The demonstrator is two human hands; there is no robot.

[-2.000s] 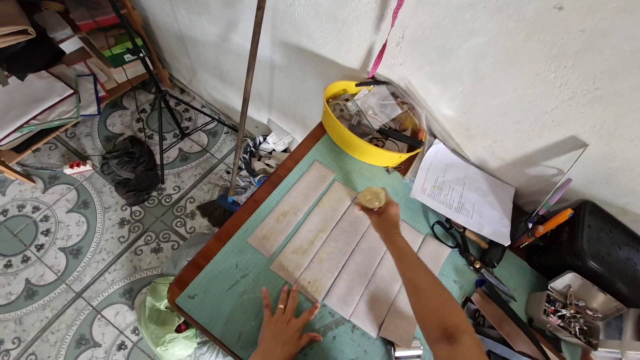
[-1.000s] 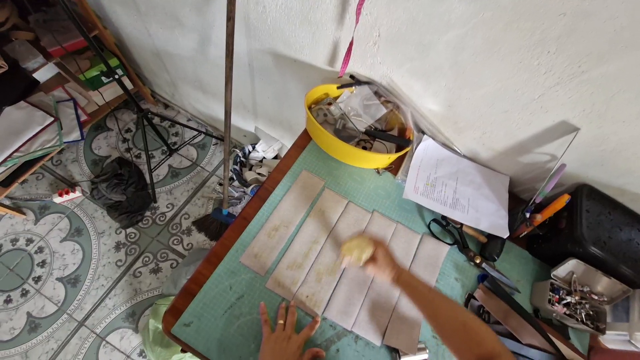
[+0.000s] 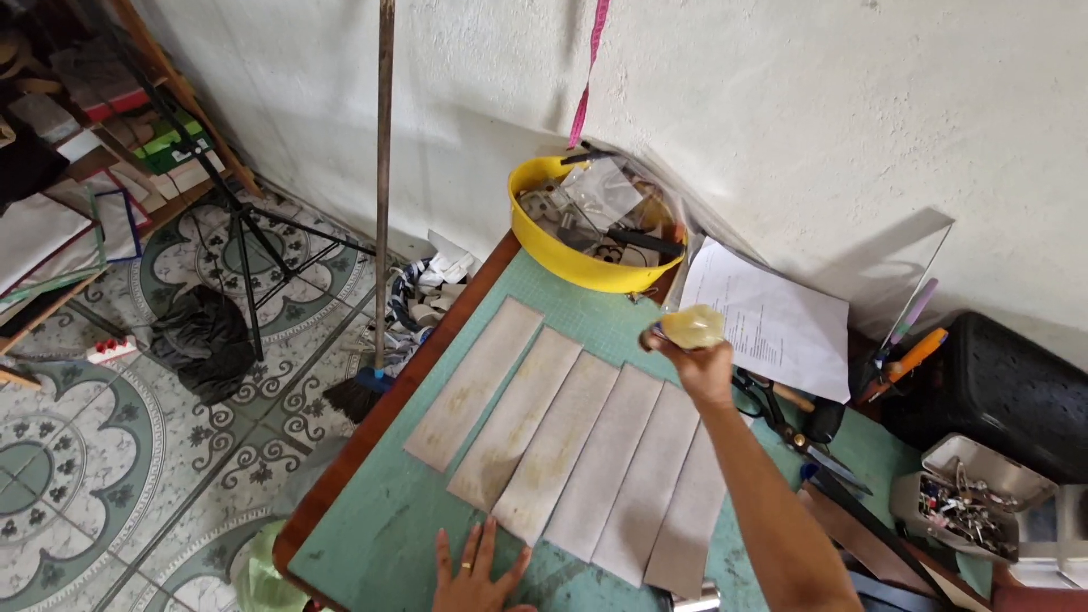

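Observation:
Several greyish rectangular strips, perhaps leather or fabric, lie side by side on a green cutting mat. The leftmost strip stands apart from the others by a narrow gap. Yellowish stains show on the three strips at the left. My left hand, with a ring on one finger, rests with fingers spread at the near ends of the strips. In my right hand is a translucent bottle with yellowish contents, raised above the far right ends of the strips.
A yellow basin of small parts stands at the back edge. To the right are a printed sheet, scissors, an orange-handled cutter, a black container and a metal tin of hardware. A broom stands beside the table.
My right hand has moved from over the middle strips to above their far right ends, still holding the bottle. My left hand stays near the close ends. Stains show more on the third strip.

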